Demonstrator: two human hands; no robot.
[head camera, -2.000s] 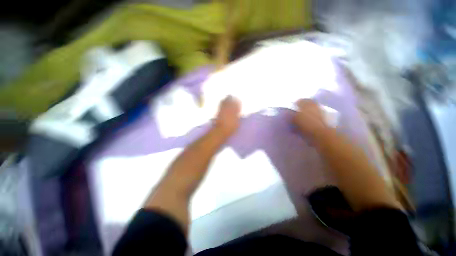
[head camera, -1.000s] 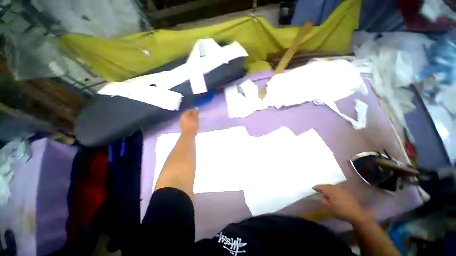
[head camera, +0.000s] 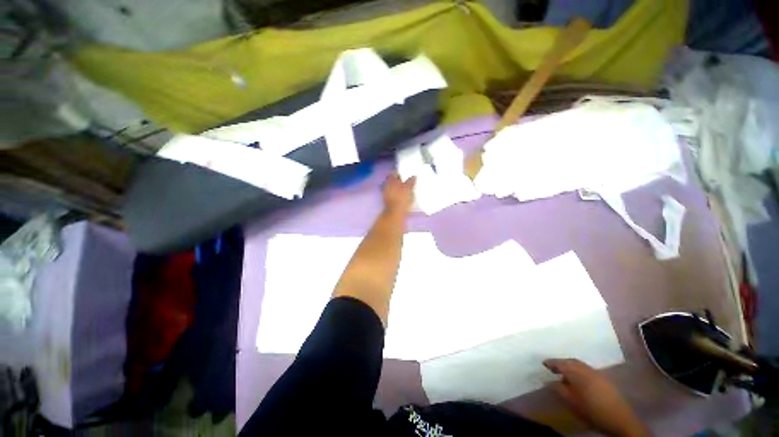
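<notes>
White cut panels lie flat and overlapping across the middle of the lilac table, with notched far edges. My left hand reaches over them and touches the near left edge of small white pieces at the far side; whether its fingers grip one is not clear. My right hand rests near the front edge of the nearest panel, fingertips on or just above it, holding nothing visible.
A steam iron stands at the right. A white pile and wooden ruler lie at the far side. White strips drape over a dark padded board at far left. Olive-yellow cloth hangs beyond.
My left hand has moved from beside the padded board rightward to the small white pieces. My right hand stays by the near panel edge. Earlier, both hands were at the far white pieces.
</notes>
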